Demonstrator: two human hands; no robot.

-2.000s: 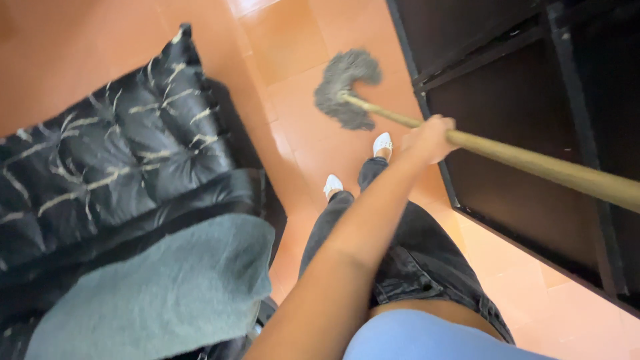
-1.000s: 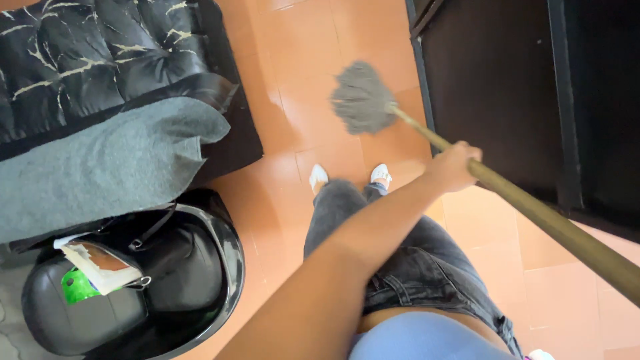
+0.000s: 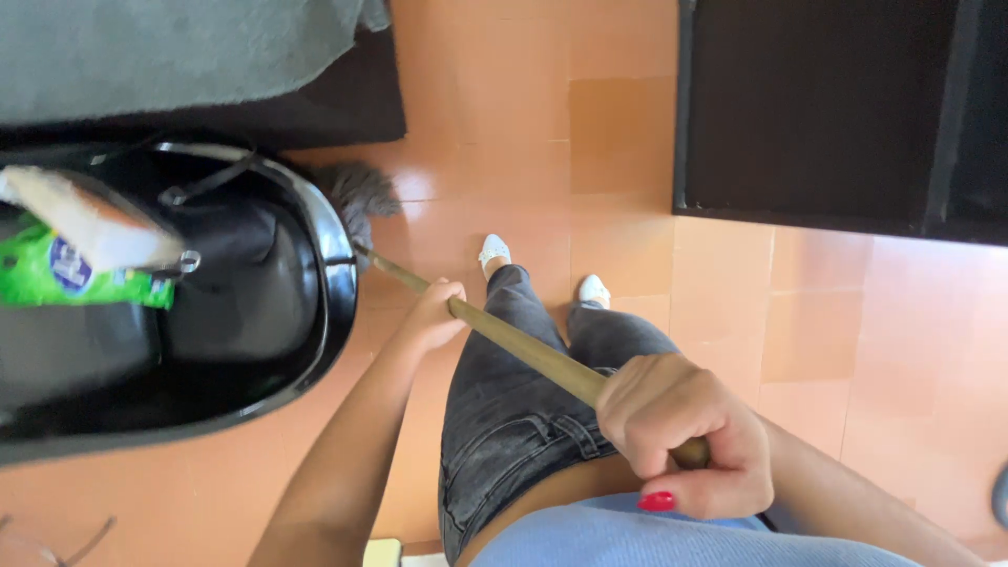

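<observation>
A mop's wooden handle [image 3: 528,350] runs slantwise in front of my body. My left hand [image 3: 441,311] grips it low down, not far above the mop head. Around the top end of the handle my right hand [image 3: 685,433] is closed, the thumb with its red nail showing. The grey string mop head [image 3: 358,193] lies on the tiled floor beside the rim of a glossy black chair, which hides part of it.
The glossy black chair [image 3: 342,299] at left holds a green packet [image 3: 31,260] and a dark bag [image 3: 228,228]. Above it, a grey cloth [image 3: 197,55] covers dark furniture [image 3: 354,102]. A black cabinet [image 3: 811,118] stands at upper right. My white shoes [image 3: 494,248] are on the orange tiles.
The mop head has moved from the floor ahead of my feet to the left, beside the black chair. My right hand, out of view earlier, now shows on the handle's end. The view has shifted.
</observation>
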